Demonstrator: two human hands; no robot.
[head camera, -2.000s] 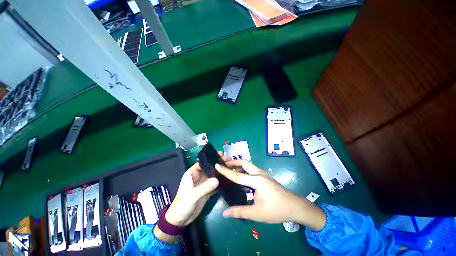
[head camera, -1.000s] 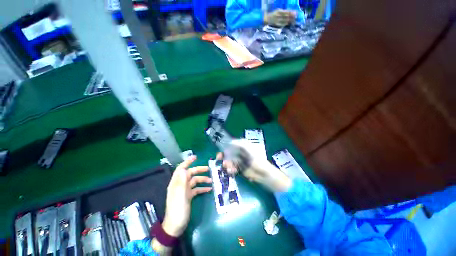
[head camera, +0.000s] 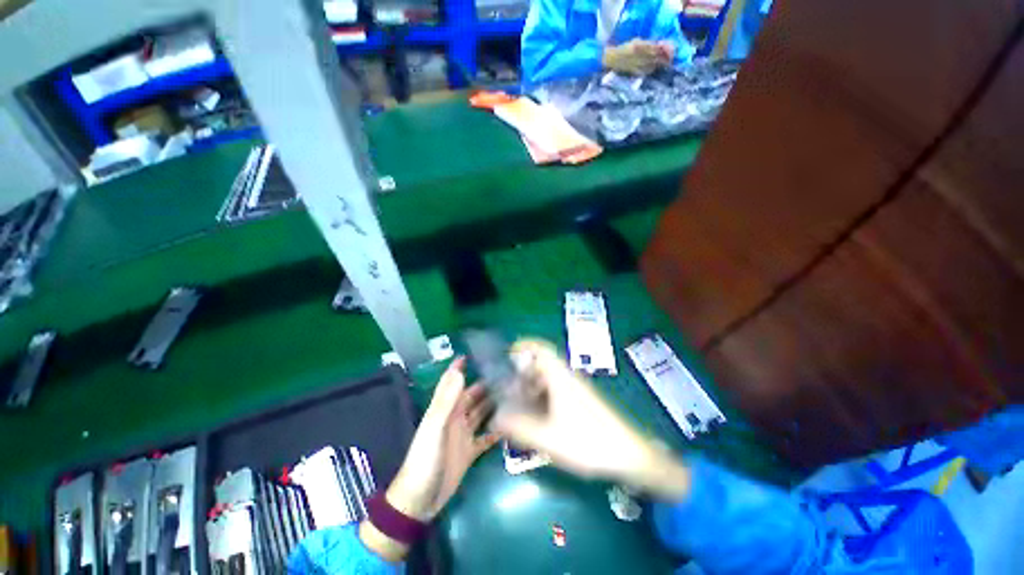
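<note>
My right hand [head camera: 567, 421], blurred, holds a dark phone-sized part [head camera: 491, 357] over the bench; its details are smeared. My left hand [head camera: 451, 425] is at the part's lower left, palm up with fingers apart; any contact is unclear. A white-silver part [head camera: 523, 456] lies below my hands, mostly hidden by them. Two white-backed units lie to the right, one nearer the middle [head camera: 590, 332] and one further right [head camera: 676, 386]. The black tray [head camera: 320, 418] at lower left holds flat parts [head camera: 126, 514] and a row on edge [head camera: 286, 505].
A white post [head camera: 357, 242] stands beyond my left hand. A brown panel [head camera: 865, 247] fills the right. Dark patches [head camera: 468, 277] and units [head camera: 165, 327] lie along the green line. A white crumpled lump [head camera: 623, 503] is near my right forearm. A person in blue works opposite.
My right hand has drawn back from the line toward my left hand with the part. The silver unit beyond my hands no longer shows there; a dark patch does. The left hand has moved closer.
</note>
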